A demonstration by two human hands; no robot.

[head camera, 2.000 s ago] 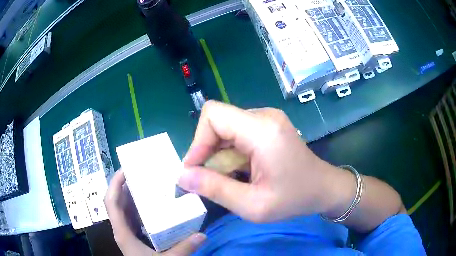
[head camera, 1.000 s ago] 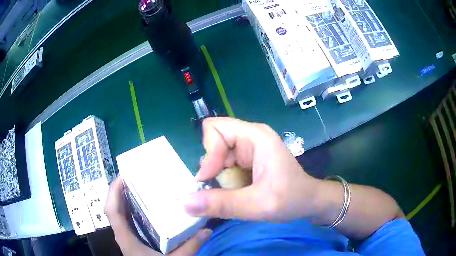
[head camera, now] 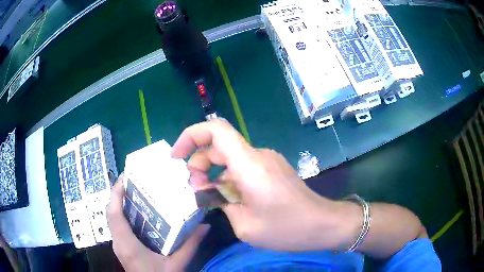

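A white retail carton (head camera: 159, 180) is held tilted in front of me, with a blank white face up and a dark printed panel towards the lower left. My left hand (head camera: 130, 234) grips it around its lower end, thumb at the near right corner. My right hand (head camera: 249, 186) is at the carton's right edge. Its fingers are curled around a small scraper (head camera: 212, 196), a dark brown piece with a tan part, mostly hidden by the fingers. I cannot tell if its tip touches the carton.
A heat gun (head camera: 188, 53) lies mid-bench beyond my hands. Overlapping white cartons (head camera: 323, 64) with hang tabs lie at right. Two cartons (head camera: 87, 180) lie at left, beside a white sheet (head camera: 37, 186) and a black tray (head camera: 11, 170). A clear crumpled piece (head camera: 308, 164) lies near the bench edge.
The carton has turned so its dark printed side shows. My right hand has shifted left and its fingers have opened somewhat, showing the dark end of the scraper. The clear crumpled piece came into view.
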